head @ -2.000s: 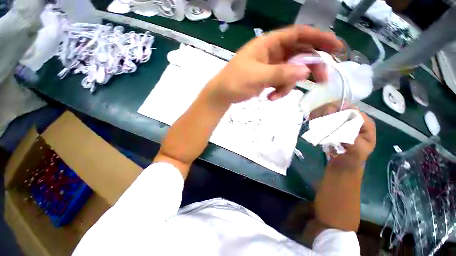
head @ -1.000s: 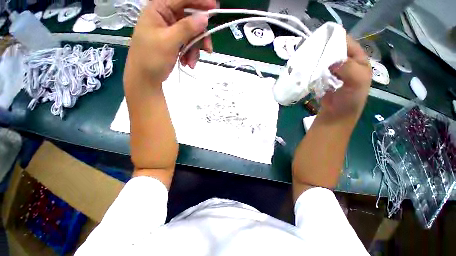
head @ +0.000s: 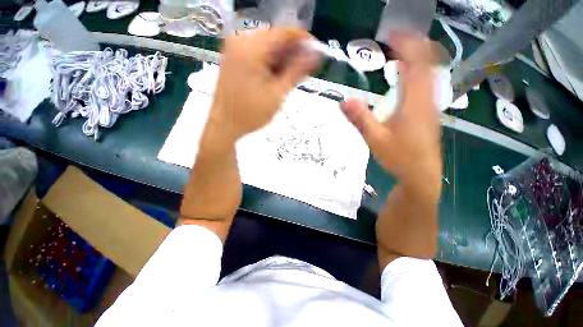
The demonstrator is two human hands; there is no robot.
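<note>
My left hand (head: pixel 252 80) is raised over the far part of the white sheet (head: pixel 262 167), blurred, with its fingers closed on a white cable (head: pixel 342 56). The cable runs from the fingers toward the right and blurs out. My right hand (head: pixel 409 121) is raised to the right of the sheet, strongly blurred, thumb apart from the fingers. Whether it holds anything cannot be told. A blurred white thing (head: pixel 442 86) shows behind it. Small dark bits (head: pixel 300 150) lie on the sheet.
Tied cable bundles (head: pixel 105 86) lie left of the sheet. White shell covers (head: pixel 509 115) lie on the far strip. A clear tray (head: pixel 537 223) with dark red parts and leads is at the right. An open carton (head: pixel 96 223) stands at lower left.
The folded white cloth-like piece at my right hand no longer shows there. My left hand has moved right and slightly down. My right hand has turned, its thumb now pointing left.
</note>
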